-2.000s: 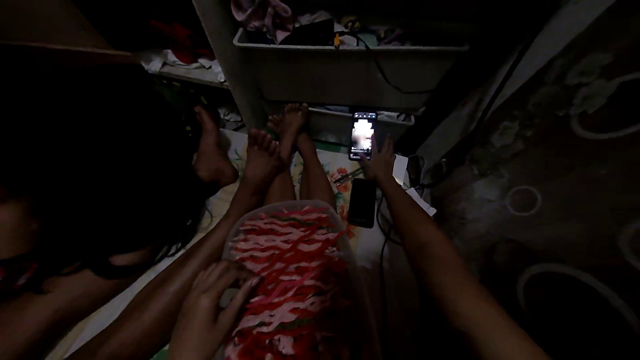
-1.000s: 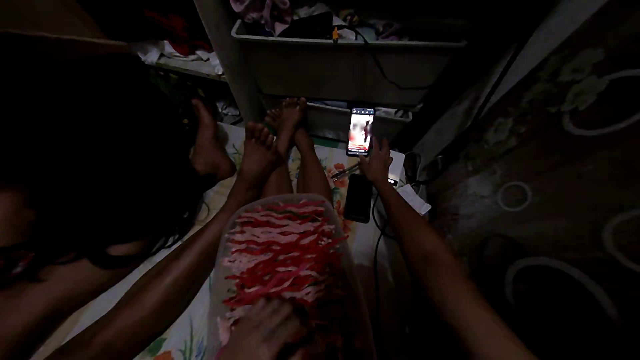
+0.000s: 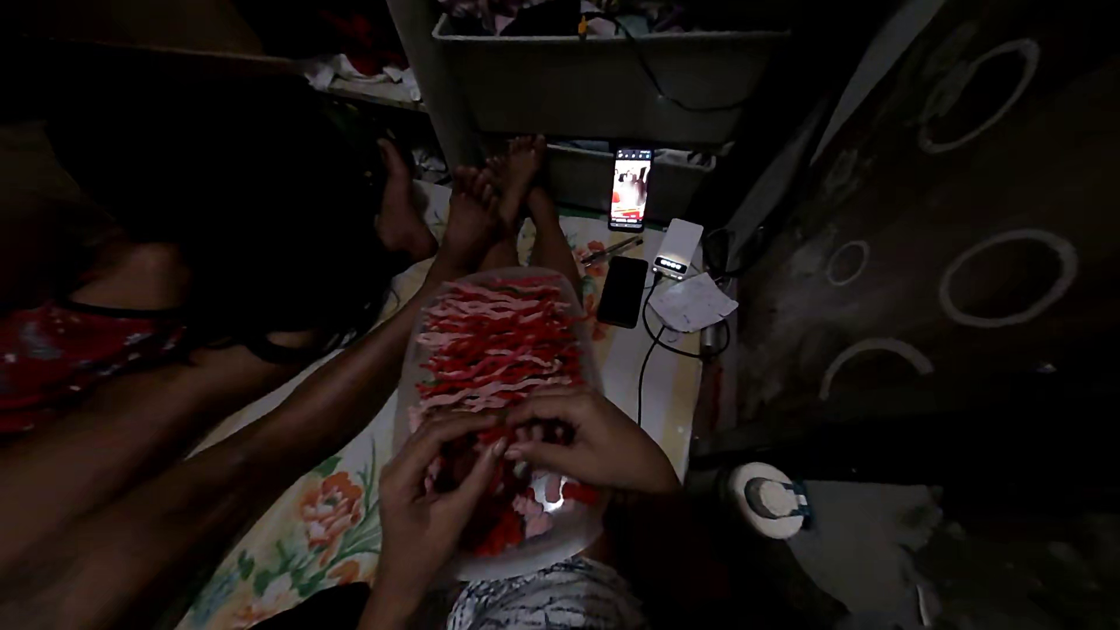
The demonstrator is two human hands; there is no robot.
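A translucent plastic container [image 3: 588,350] rests on my lap, holding rows of wavy red and pink strips [image 3: 499,328] that look like fabric or yarn. Over its near half, my left hand [image 3: 442,477] has thumb and forefinger together on a small red piece of the strips. Close beside it, my right hand [image 3: 591,437] bends its fingers around reddish-pink pieces, and its fingertips nearly meet the left thumb. Shorter red and pink pieces [image 3: 525,516] lie below the hands at the container's near end. The fingers partly hide what they hold.
A lit smartphone [image 3: 631,188] stands against a drawer unit [image 3: 604,83]. Near it lie a dark phone [image 3: 622,291], a pen [image 3: 611,251], a white power bank [image 3: 679,248] with a cable and a paper [image 3: 694,302]. Another person [image 3: 219,219] sits at the left on the floral sheet [image 3: 350,472].
My right hand has come back from the lit smartphone to the container. My left hand remains over the strips, now with its fingers pinched. More of the container's near end shows.
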